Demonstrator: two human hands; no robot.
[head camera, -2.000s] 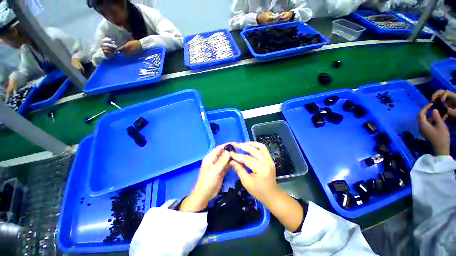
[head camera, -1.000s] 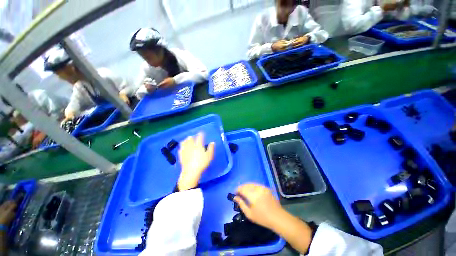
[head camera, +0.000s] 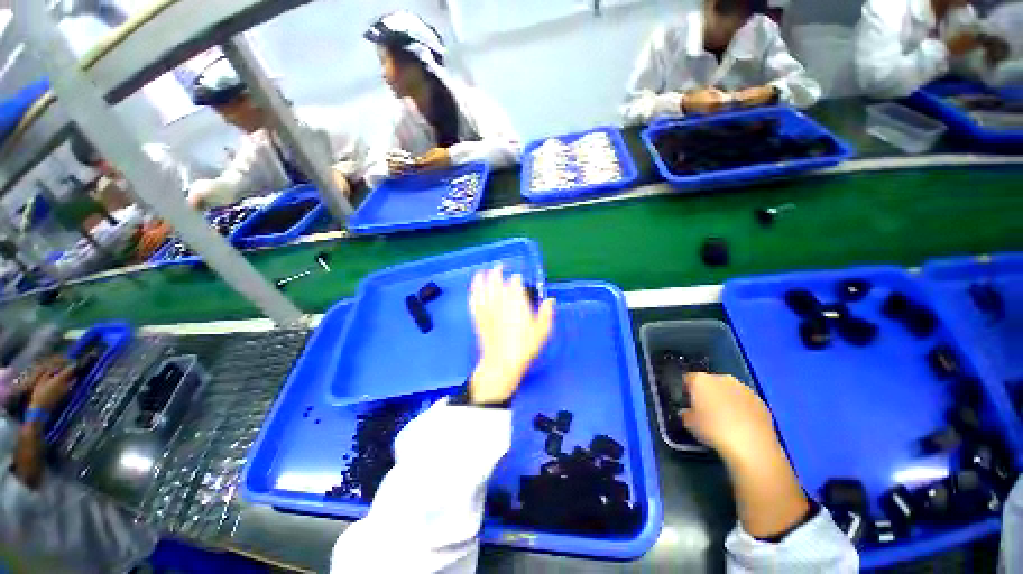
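My left hand (head camera: 505, 334) is over the right edge of the tilted upper blue tray (head camera: 381, 359), back up, fingers extended and thumb apart. No held piece shows; a dark block is seen beside its fingers. My right hand (head camera: 729, 420) reaches into the clear-grey box (head camera: 735, 361) of tiny dark parts. Its fingertips are hidden, so a pinched part cannot be told. The near middle blue tray (head camera: 595, 392) holds a pile of black blocks (head camera: 572, 490). Two black blocks (head camera: 422, 308) lie in the upper tray.
A lower left blue tray (head camera: 280, 460) has tiny black bits. A right blue tray (head camera: 830, 415) holds black blocks, some with silver faces. Beyond runs the green belt (head camera: 628, 241) with a few parts. People in white coats sit across it. Clear gridded stacks (head camera: 236, 437) and another person's hand are at left.
My hands have separated from their earlier meeting above the middle tray. My right hand has moved from the black pile to the clear box. The view has shifted left.
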